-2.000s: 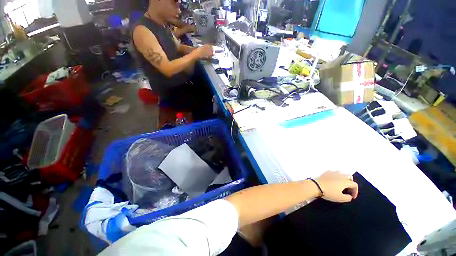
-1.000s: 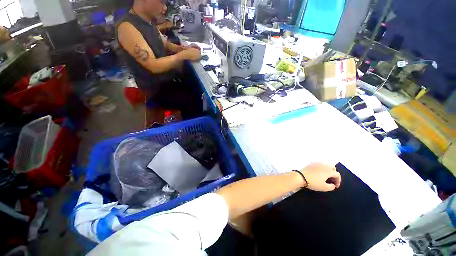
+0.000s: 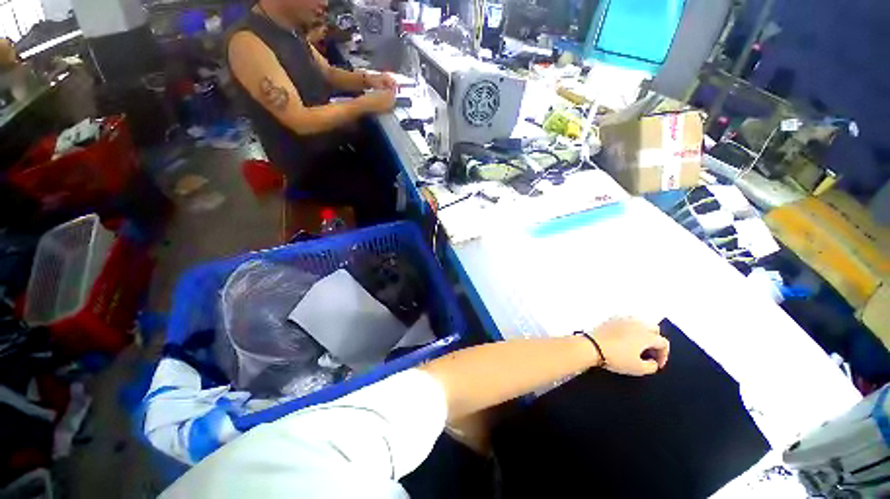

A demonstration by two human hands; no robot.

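A black fabric panel [image 3: 654,429] lies on the white machine table [image 3: 625,278] and runs down to the bottom edge of the view. My left hand [image 3: 634,348] is at the panel's far left corner, knuckles up and fingers curled; whether they grip the cloth is hidden. A dark band is on the wrist. My right hand is not in view. Part of the white sewing machine [image 3: 847,450] shows at the bottom right, cut off by the edge.
A blue crate [image 3: 307,255] with a clear bag and a pale grey piece stands left of the table. A blue strip [image 3: 578,218] and cardboard box [image 3: 652,152] are at the table's far end. Another person [image 3: 293,97] sits beyond. Red crates [image 3: 107,302] stand at left.
The view has shifted, so the table, panel and my left hand appear further left than two seconds ago. My left hand stays at the panel's corner. The other person's hands have moved slightly.
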